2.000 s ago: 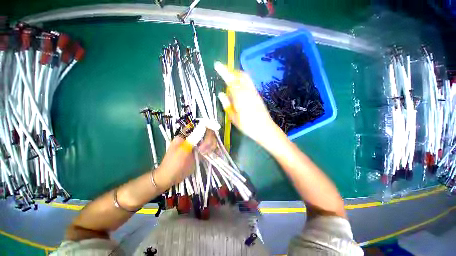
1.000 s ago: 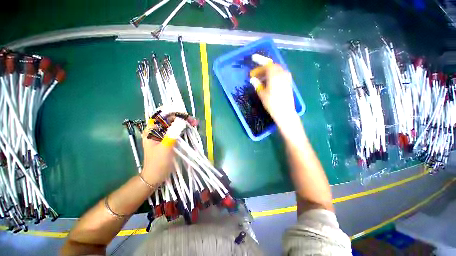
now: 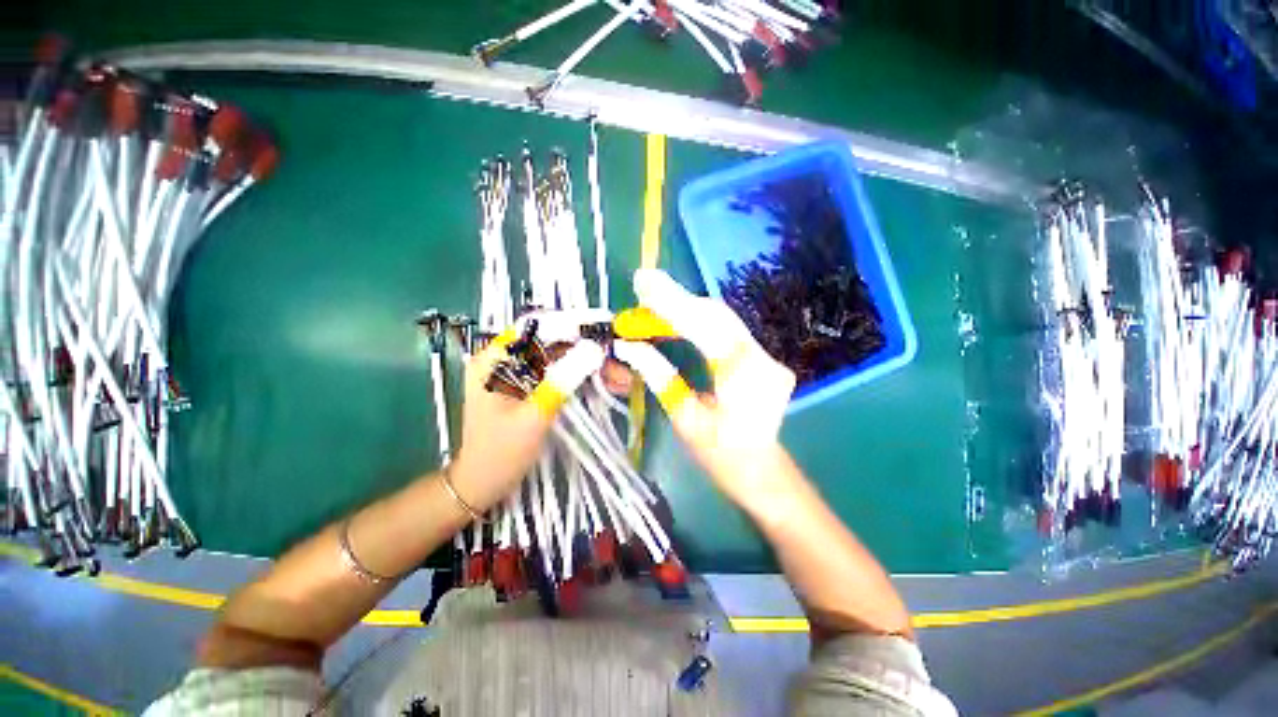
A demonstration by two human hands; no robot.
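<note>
My left hand (image 3: 516, 406), with white and yellow finger cots, is closed around the dark wire ends of a bundle of white-sleeved cables (image 3: 606, 469), whose red connectors point towards me. My right hand (image 3: 715, 378), also in finger cots, meets the left fingertips at the wire ends. A tiny dark piece (image 3: 600, 333) shows between the fingertips; its exact shape is hidden. More white cables (image 3: 561, 266) lie on the mat beyond the left hand. The blue bin (image 3: 900, 301) of small black pieces (image 3: 806, 301) is right of my right hand.
A large harness pile (image 3: 98, 280) lies at the left. Other harnesses (image 3: 1086, 364) lie on clear plastic at the right. A pale rail (image 3: 729, 126) crosses the far side, with a few harnesses (image 3: 701, 35) beyond it. Yellow tape (image 3: 653, 196) runs down the green mat.
My right hand has come out of the blue bin, moving left to the fingertips of my left hand. My left hand still holds the bundle. The camera view has shifted a little.
</note>
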